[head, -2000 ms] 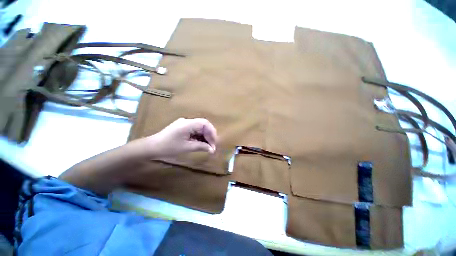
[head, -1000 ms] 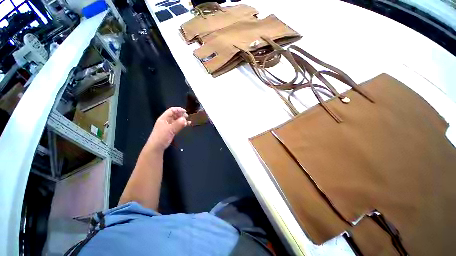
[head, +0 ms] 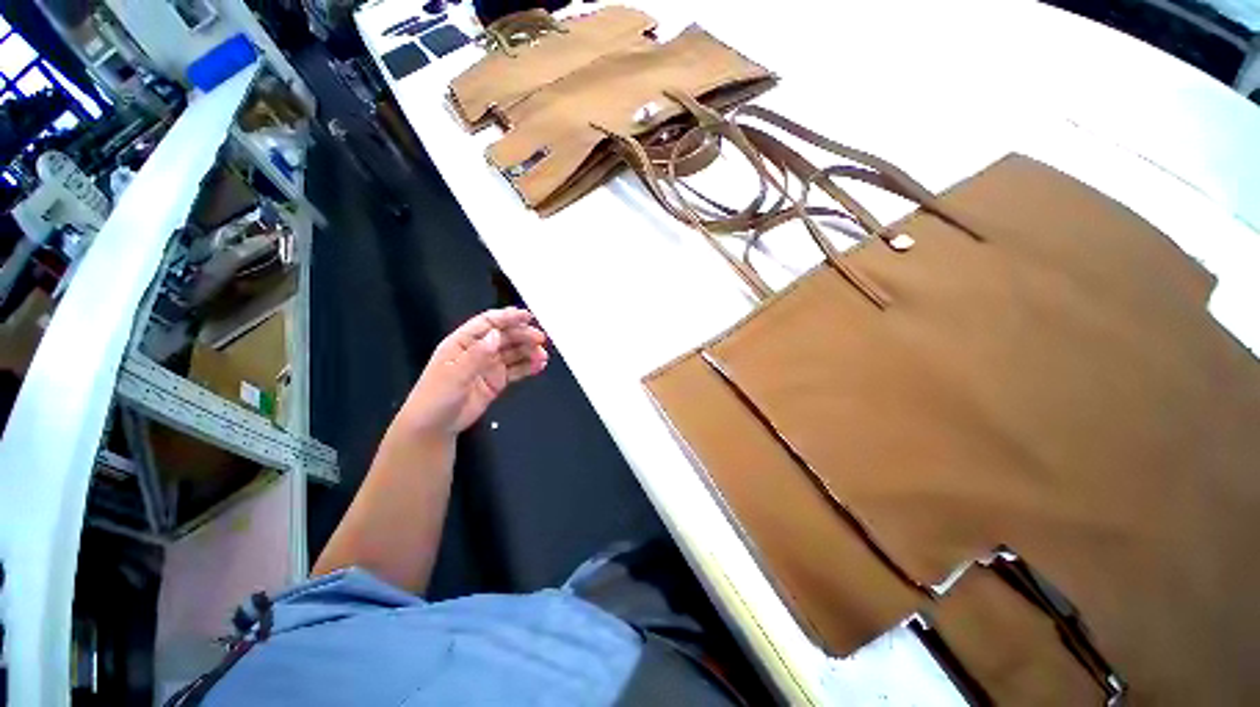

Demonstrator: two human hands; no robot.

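The large brown bag body panel [head: 1023,373] lies flat on the white table at the right and runs out of the picture at the right. Its corner cut-out [head: 956,599] shows at the near edge, with pale rims. A bottom edge flap [head: 774,483] lies below a long dark edge line. Brown handles [head: 843,173] loop from its far left side, beside a small whitish lump [head: 901,242]. My left hand [head: 484,370] is over the dark floor beside the table edge, fingers loosely curled, with nothing seen in it. My right hand is out of the picture.
Folded brown bag bodies [head: 594,124] lie farther along the table, with dark pieces [head: 426,49] beyond. The table's yellowish edge [head: 732,608] runs down to the bottom. White-framed shelving [head: 194,414] stands at the left across the dark floor [head: 498,483].
The view has swung left from over the bag body to the table's side and aisle. My left hand is now off the panel, beside the table, its fingers more spread. The panel still lies flat.
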